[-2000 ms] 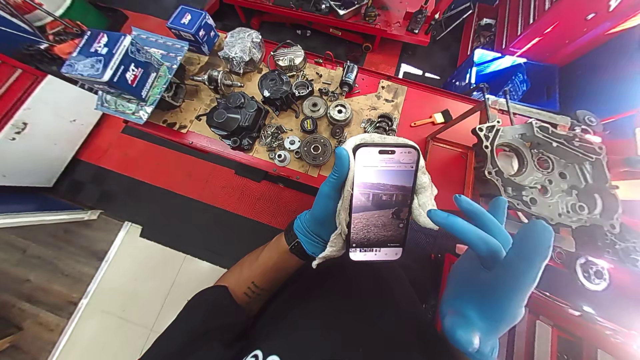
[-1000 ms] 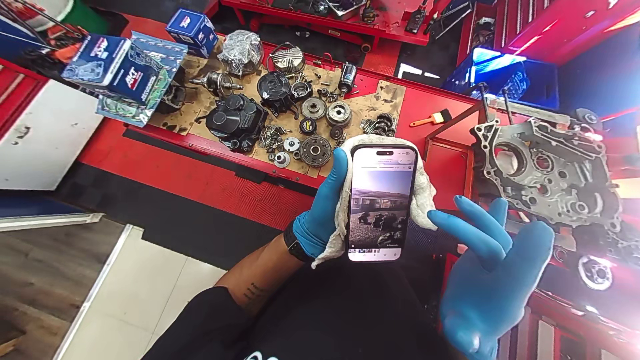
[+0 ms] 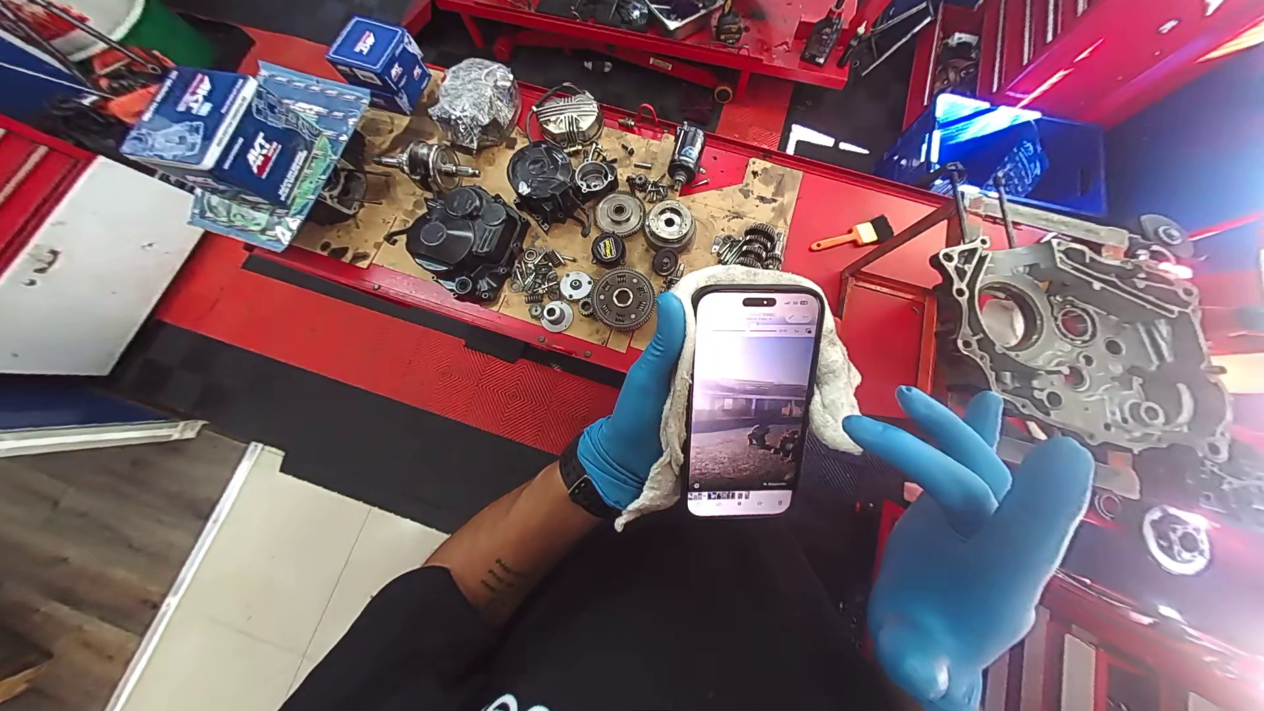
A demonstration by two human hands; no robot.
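My left hand (image 3: pixel 637 415), in a blue glove, grips a smartphone (image 3: pixel 752 405) together with a whitish cloth (image 3: pixel 834 380) that lies behind it. An outdoor scene fills most of the lit screen. To the right of the phone is my right hand (image 3: pixel 973 523), also gloved in blue, with its fingers apart and nothing in it; its index fingertip is near the cloth's right edge. Beyond the phone, black engine covers (image 3: pixel 466 242), gears (image 3: pixel 624 300) and small metal parts rest on stained cardboard (image 3: pixel 760 193) on a red workbench.
An engine crankcase half (image 3: pixel 1096 346) stands at the right. A paintbrush (image 3: pixel 851 234) lies on the red bench (image 3: pixel 829 202). Blue boxes (image 3: pixel 375 64) are at the back left, beside a foil-like wrapped part (image 3: pixel 476 104). Another red table (image 3: pixel 642 44) stands behind.
The picture on the phone screen has changed, with dark shapes shifting in the scene. Both hands stay in about the same place.
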